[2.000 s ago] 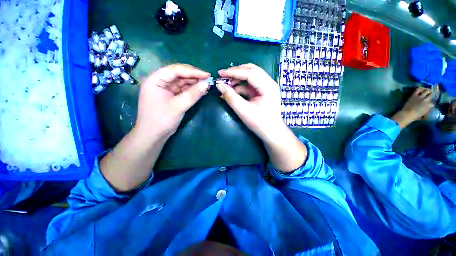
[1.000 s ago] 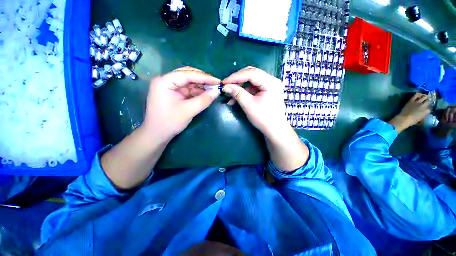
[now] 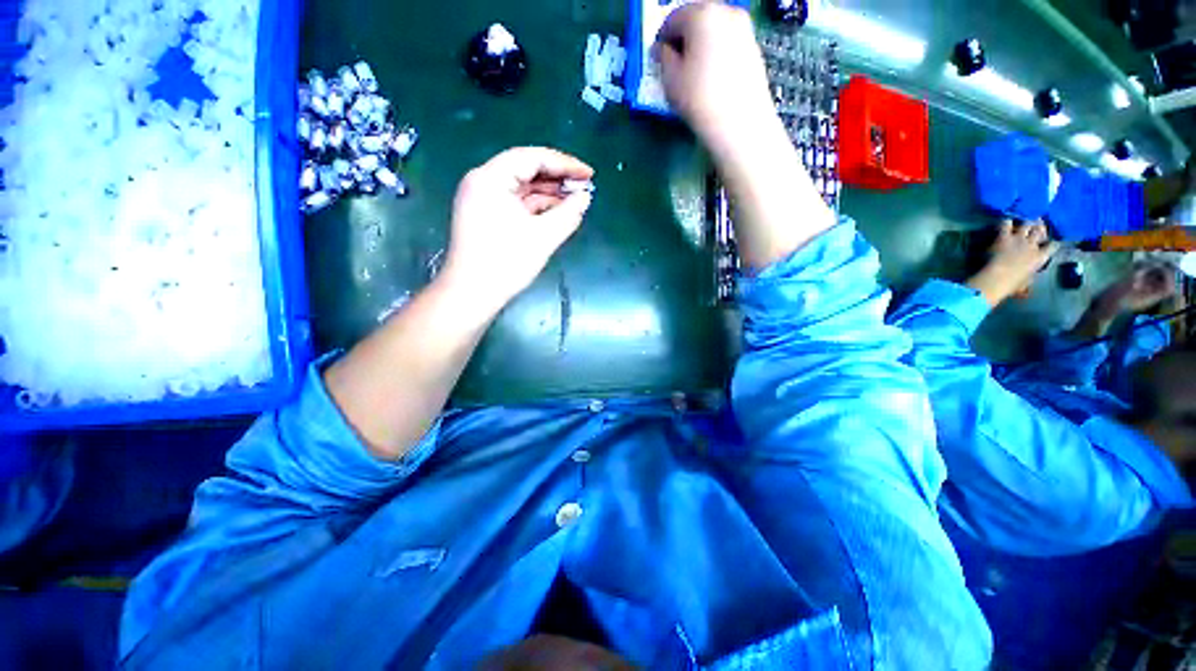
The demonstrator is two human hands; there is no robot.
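Observation:
My left hand [image 3: 518, 216] is held above the green bench, its fingertips closed on a small silver-white part [image 3: 576, 188] that sticks out a little to the right. My right hand [image 3: 708, 66] is apart from it, at the far side over the small blue bin [image 3: 648, 89] of white pieces. Its fingertips are bent down and hidden, so I cannot tell whether they hold a piece. My right forearm covers part of the parts tray [image 3: 804, 79].
A pile of silver-white cylinders [image 3: 344, 138] lies left of my left hand, beside the large blue bin [image 3: 279, 223]. A dark round unit [image 3: 497, 66] and loose white pieces [image 3: 603, 70] lie beyond. A red bin [image 3: 881, 135] and a coworker's hand [image 3: 1013, 260] are at the right.
My right hand has left my left hand and moved away to the small blue bin. My left hand stays near the middle with the small part. The view has shifted towards the right.

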